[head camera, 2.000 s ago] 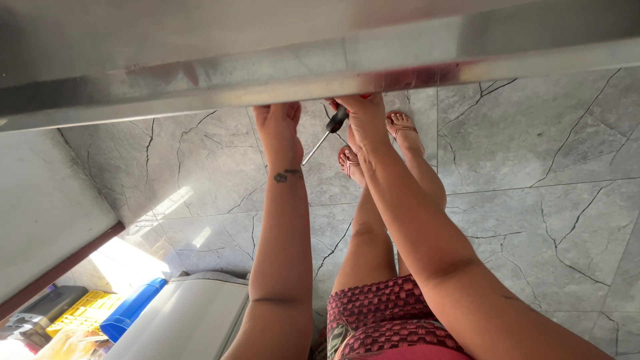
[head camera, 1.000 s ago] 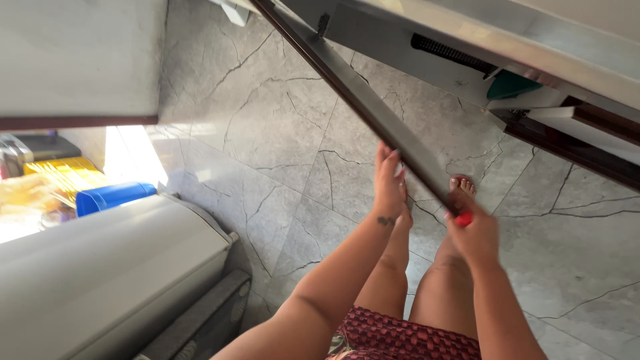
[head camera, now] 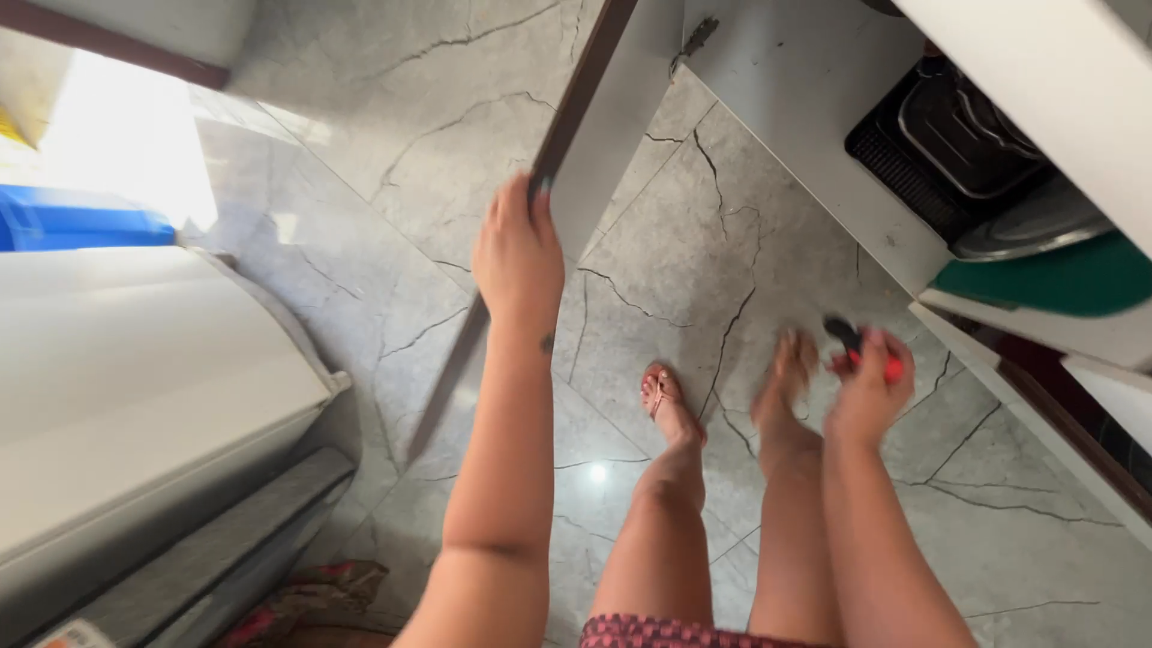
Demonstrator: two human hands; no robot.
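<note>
My left hand (head camera: 520,252) grips the dark edge of an open cabinet door (head camera: 585,99), with the thumb on the door's pale inner face. A hinge (head camera: 697,40) shows near the door's far end. On the right, my right hand (head camera: 871,387) is closed around a black handle (head camera: 843,335), blurred by motion; the rest of the tool cannot be made out. Inside the open cabinet (head camera: 801,153) sit black trays (head camera: 967,135), a round lid or plate (head camera: 1035,225) and a dark green item (head camera: 1053,279).
At the left stands a white appliance (head camera: 135,360) with a blue plastic container (head camera: 81,220) behind it. A second compartment with a dark-edged front (head camera: 1071,432) is at the right. My feet, in sandals (head camera: 660,387), are on the cracked-pattern tile floor (head camera: 666,297).
The cabinet door has swung open, showing the inside. My right hand was at the door's edge a second ago and is now away from it, while my left hand still holds the door.
</note>
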